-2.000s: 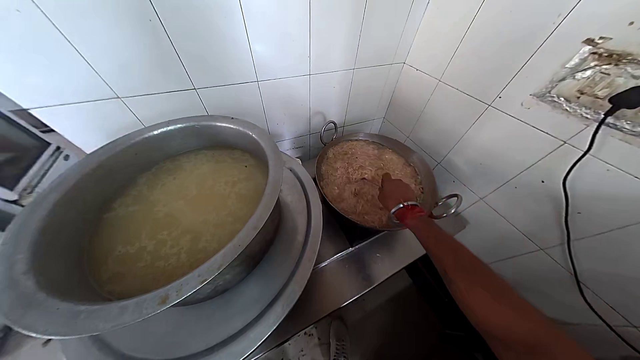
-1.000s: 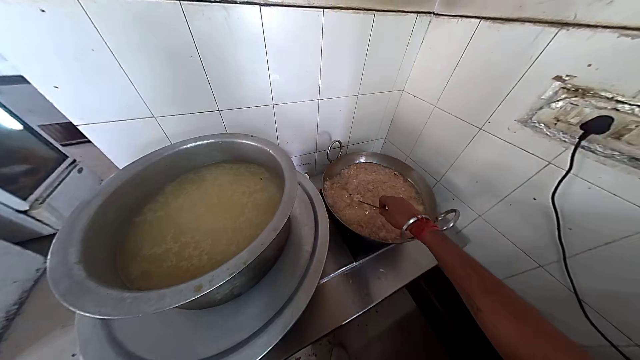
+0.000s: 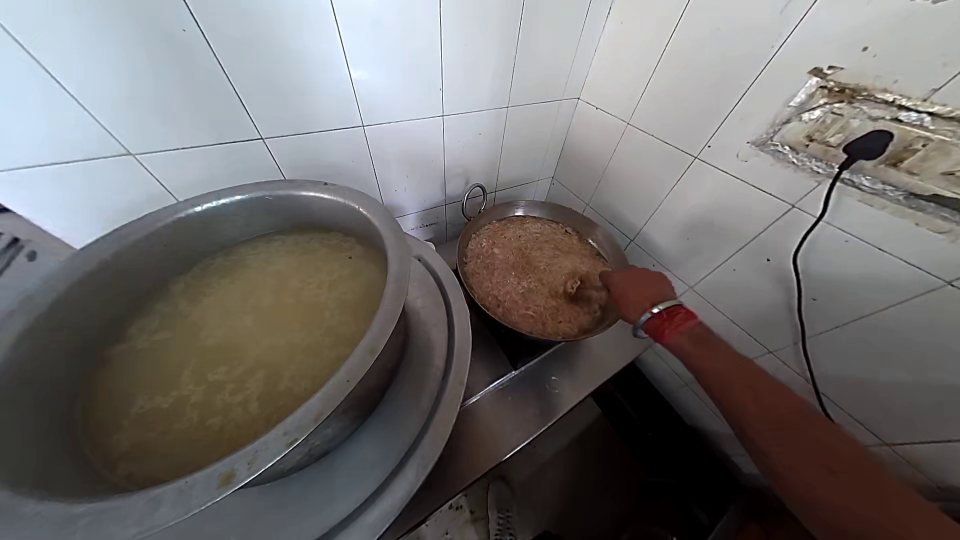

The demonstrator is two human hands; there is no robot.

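Observation:
My right hand, with a metal bangle and red thread at the wrist, is closed over the right side of a two-handled metal kadai. It grips the handle of a utensil whose end is sunk in the bubbling brown, shredded-looking food; the utensil's kind cannot be told. To the left stands a large aluminium pot holding pale yellow, cloudy liquid. My left hand is not in view.
Under the big pot is a wide metal tray or lid. Both vessels stand on a steel counter against white tiled walls. A black plug with a hanging cable is at the right wall. A shoe shows below.
My right hand has moved from over the food to the kadai's right rim. The utensil in it has shifted within the food. The view has moved nearer to the vessels.

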